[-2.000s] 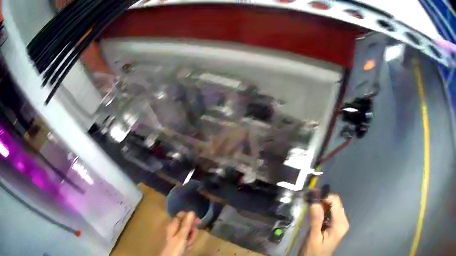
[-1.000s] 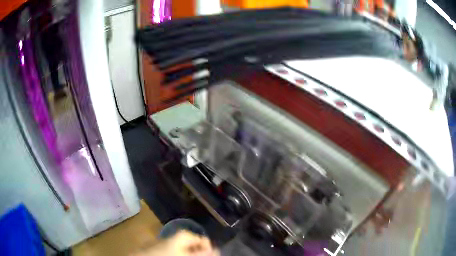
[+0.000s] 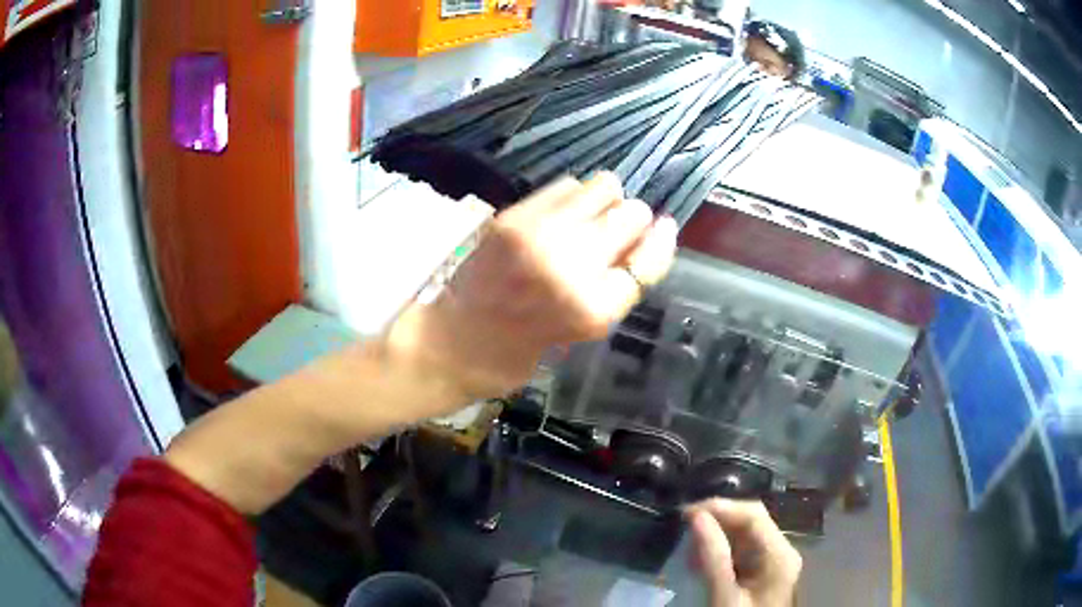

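A pile of long narrow black straps point(image 3: 570, 107) lies fanned out on top of the edge machine point(image 3: 736, 356). My left hand point(image 3: 570, 261), its arm reaching up from the lower left in a red sleeve, is at the near edge of the pile with curled fingers. Its fingertips overlap the straps; whether they grip one is hidden. My right hand point(image 3: 748, 551) is low in front of the machine, below its two black wheels, with thumb and fingers bent close together. No held thing can be made out in it.
A person's head point(image 3: 771, 53) shows behind the pile. A greenish stool-table point(image 3: 291, 344) stands left of the machine, a round bin point(image 3: 398, 593) at the bottom edge. An orange box point(image 3: 439, 24) is above left, a purple curtain point(image 3: 59, 237) far left, blue panels point(image 3: 973, 379) and a yellow floor line right.
The view has turned and lifted toward the strap pile. My left hand has moved up from low by the bin to the pile. My right hand, out of view one second ago, shows again.
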